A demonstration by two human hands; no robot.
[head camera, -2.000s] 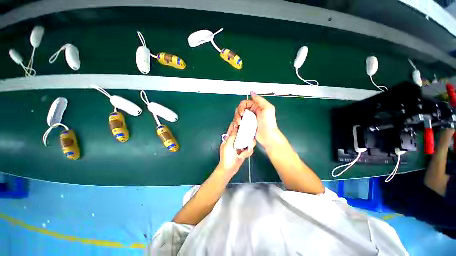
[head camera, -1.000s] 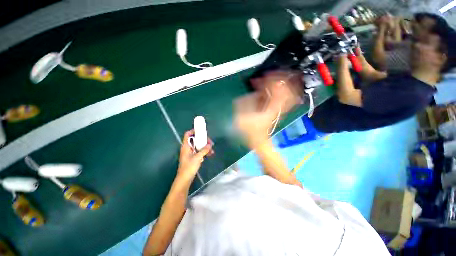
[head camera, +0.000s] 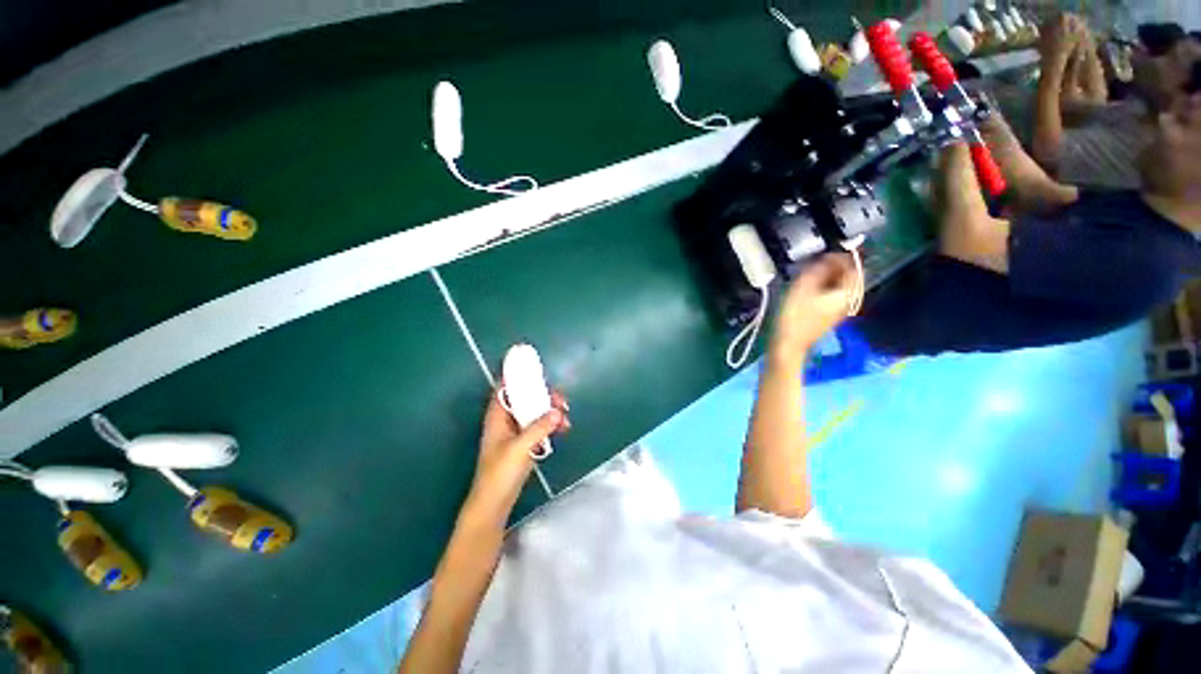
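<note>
A white device body [head camera: 524,382] stands upright in my left hand [head camera: 516,428], held at its lower end above the green surface, with its white cord beside my fingers. My right hand [head camera: 819,292] is at the front of the black clamping jig [head camera: 718,198], its fingers bent beside a white cord loop [head camera: 857,279]. Whether it grips anything is hidden. Another white body [head camera: 752,256] lies on the jig's left part, its cord loop hanging over the front edge.
White bodies [head camera: 448,121] with cords, some joined to yellow printed pieces [head camera: 237,519], lie on both sides of the pale rail [head camera: 303,287]. Red clamp handles [head camera: 890,55] rise from the jig. A person in dark clothing [head camera: 1054,270] sits at the right. A cardboard box [head camera: 1064,579] is on the floor.
The view has turned right, towards the jig. My hands have parted; my left kept the white body. My right hand reached the jig's left part, then moved right, uncovering the white body there.
</note>
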